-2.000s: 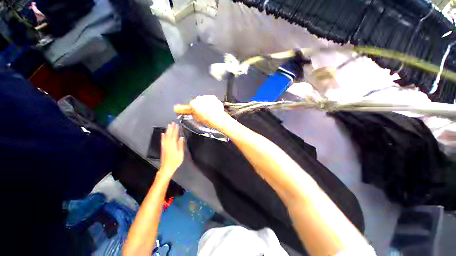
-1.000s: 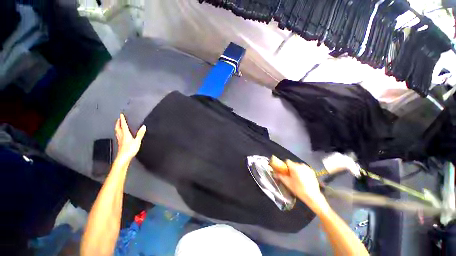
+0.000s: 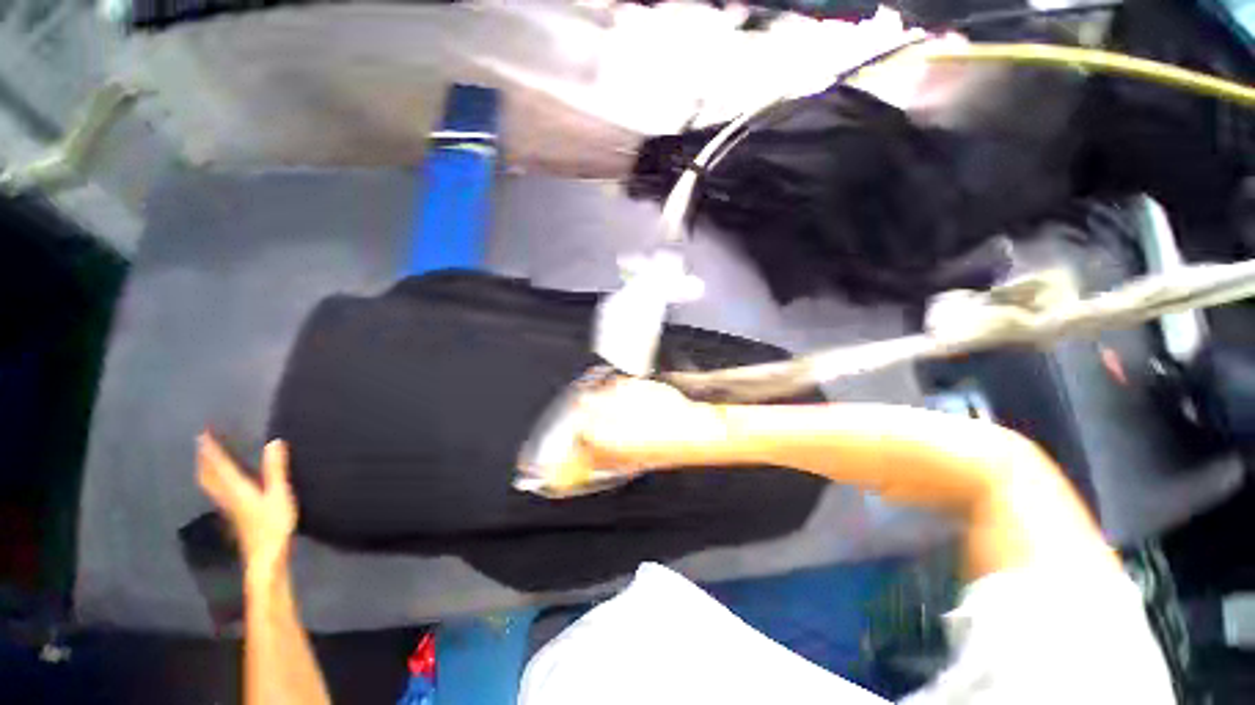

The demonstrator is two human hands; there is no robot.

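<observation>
A black garment [image 3: 413, 413] lies stretched over the raised pad on the grey table. My right hand [image 3: 636, 424] grips the handle of the silver steam iron [image 3: 553, 452], which rests on the middle of the garment; the hand hides most of the handle. A pale wrapped steam hose [image 3: 881, 355] runs from the iron to the right. My left hand [image 3: 255, 499] is at the garment's left end, fingers apart and holding nothing.
A narrow blue block [image 3: 452, 207] stands behind the garment on the grey table [image 3: 179, 358]. A crumpled black pile [image 3: 853, 193] lies at the back right. A yellow hose [image 3: 1087, 58] arches above it. A dark flat object [image 3: 209, 551] is beside my left hand.
The iron in my right hand has moved left along the garment and its tip has turned. The hose now crosses above the garment's right part. The view has turned.
</observation>
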